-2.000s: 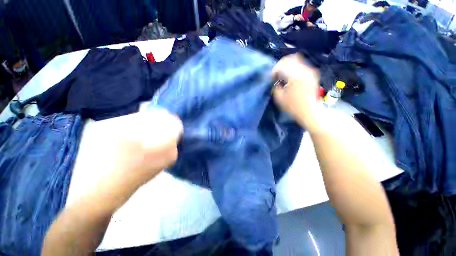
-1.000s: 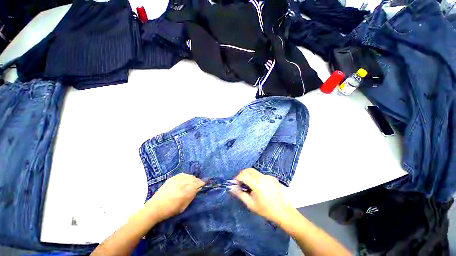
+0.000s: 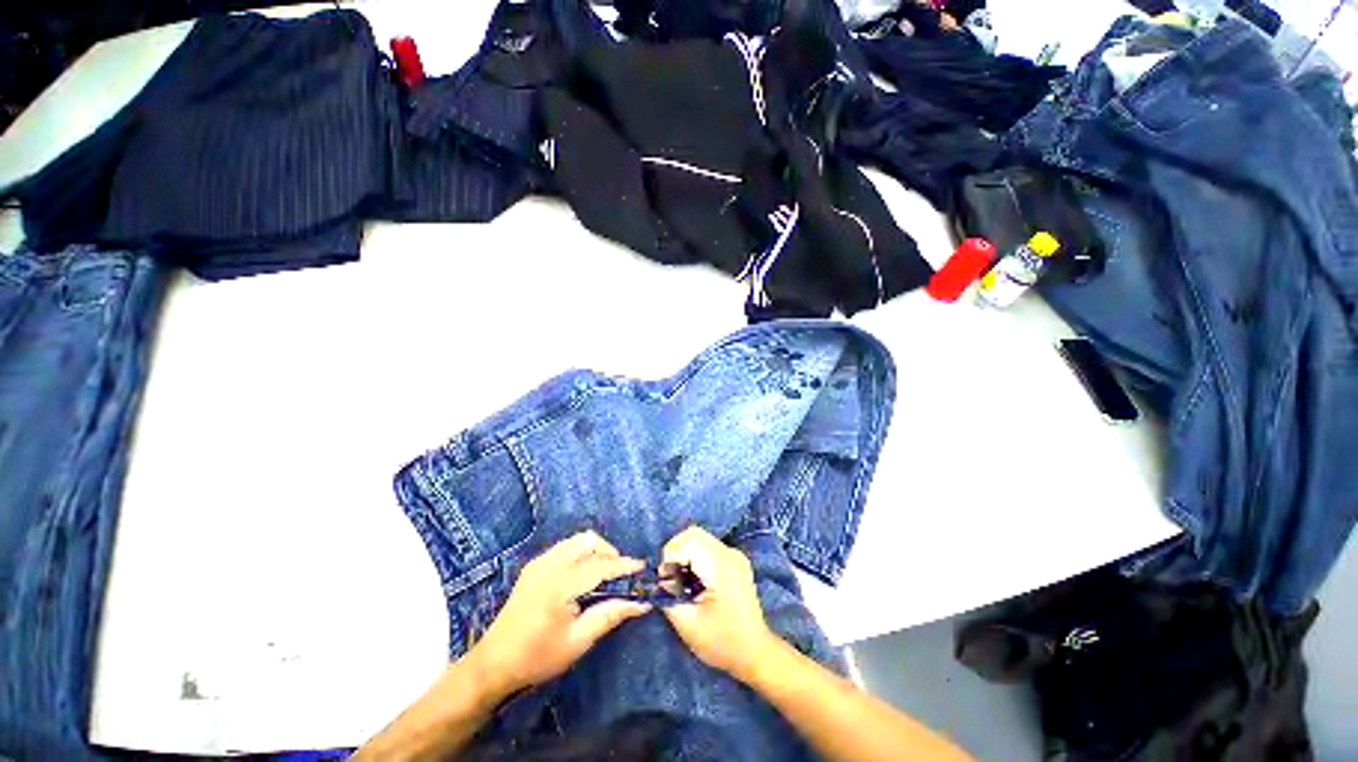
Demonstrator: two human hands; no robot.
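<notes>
A pair of blue denim jeans (image 3: 596, 447) with dark motifs lies at the table's front edge, waist part on the table, one side folded over at the right. My left hand (image 3: 559, 607) pinches a dark seam or fold of the jeans near the middle. My right hand (image 3: 712, 599) is close beside it, gripping the same fold, with a small dark thing at its fingers, possibly snips; it is too small to tell. The lower jeans hang toward me past the table edge.
Stacked jeans (image 3: 67, 476) lie at left, pinstriped garments (image 3: 246, 134) behind them. Black garments with white stripes (image 3: 670, 134) lie at back. A red can (image 3: 962, 270), yellow-capped bottle (image 3: 1019, 273), phone (image 3: 1099, 380) and loose jeans (image 3: 1251, 298) are at right. Dark garments (image 3: 1147, 670) lie below right.
The jeans were lifted and blurred between both hands, then came down onto the table. Since one second ago, my hands have moved closer together on the fold. The view has shifted slightly.
</notes>
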